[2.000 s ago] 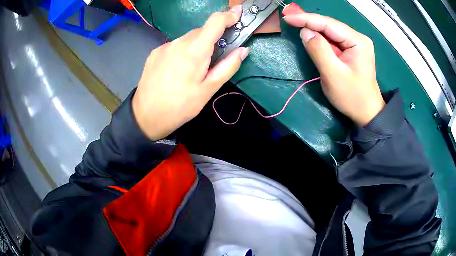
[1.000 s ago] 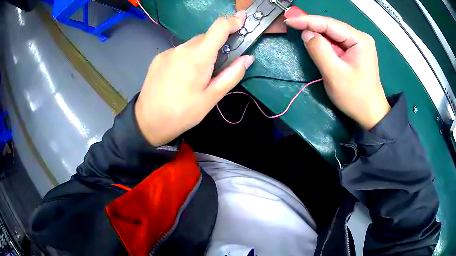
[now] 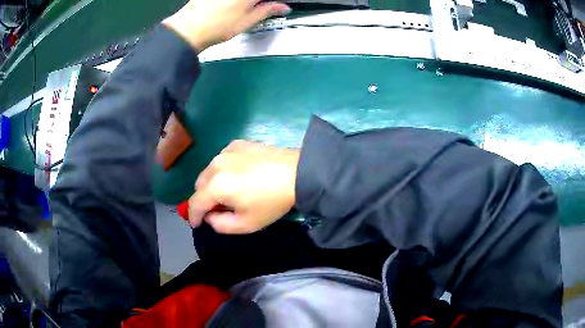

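My right hand (image 3: 247,186) is closed around the red probe (image 3: 183,209), whose red end shows at its left side, near the bench's front edge. My left hand (image 3: 215,20) is stretched out over the white rail at the top, partly cut off by the picture's edge; whether it holds anything cannot be told. The orange-brown pad (image 3: 176,145) lies on the green bench, partly hidden by my left sleeve. No strip shows on the visible part of the pad. The probe's tips and leads are not clearly visible.
The white rail (image 3: 359,41) runs across behind the green bench (image 3: 410,102). A white-topped tester box (image 3: 56,122) with a red light stands at the left, beside my left forearm. Beyond the rail lie a dark bar and white fixtures.
The view has turned. My left hand has left the metal strip and moved out to the rail. My right hand has drawn the probe away from the pad, towards the front edge.
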